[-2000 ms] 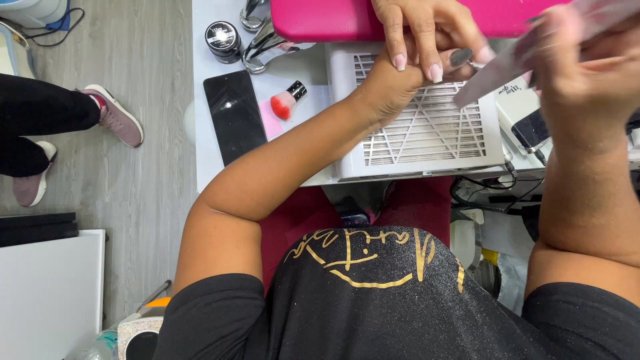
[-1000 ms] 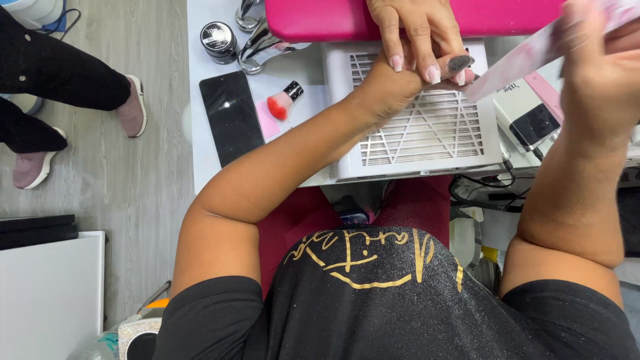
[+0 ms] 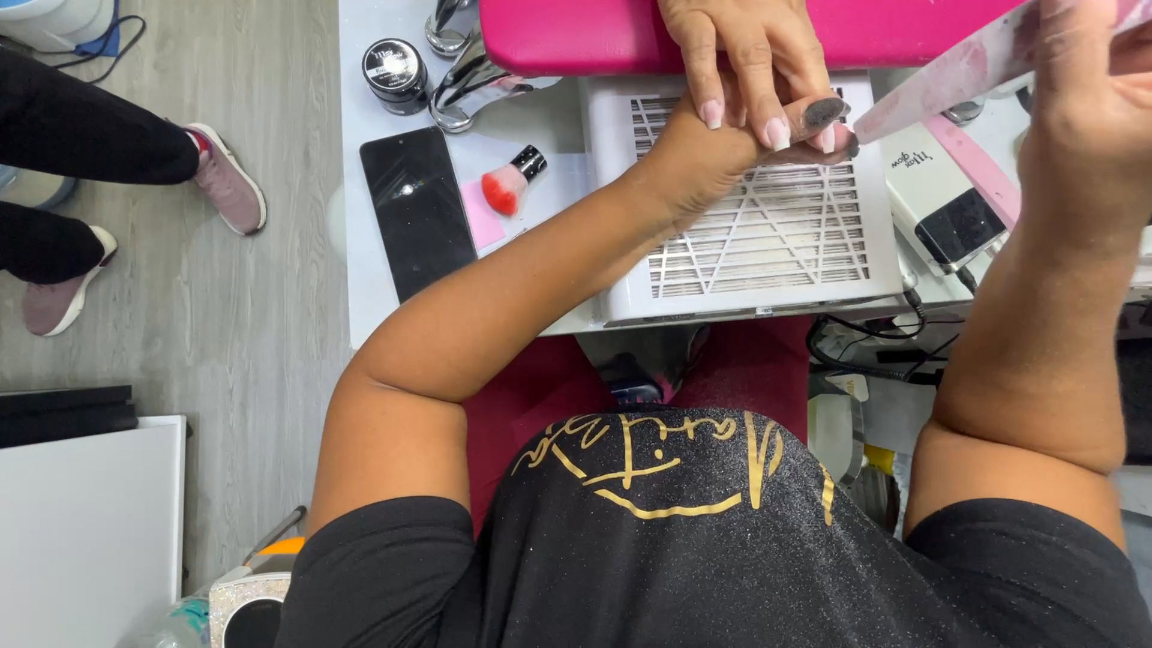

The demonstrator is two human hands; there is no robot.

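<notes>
My left hand (image 3: 720,153), with dark nails, holds a finger of another person's hand (image 3: 751,45) between thumb and forefinger. That hand comes from the top edge, palm down, and has pale pink and white nails. My right hand (image 3: 1084,108) grips a long pale nail file (image 3: 958,67) with pink marks at the upper right. The file slants down to the left, its tip close to the held fingertip; whether they touch is not plain. Below the hands lies a white nail dust collector (image 3: 756,234) with a slatted grille. A magenta padded armrest (image 3: 576,36) is behind it.
On the white table lie a black phone (image 3: 418,211), a red-and-pink bristled brush (image 3: 511,183), a black-lidded jar (image 3: 394,74) and a white electric device (image 3: 945,198) beside a pink strip (image 3: 976,166). Cables (image 3: 864,346) hang below. Another person's legs and pink shoes (image 3: 229,180) are at left.
My right hand has shifted with the file at the upper right, and the file's tip has moved from over the grille to beside the fingertip. The other person's legs have moved right.
</notes>
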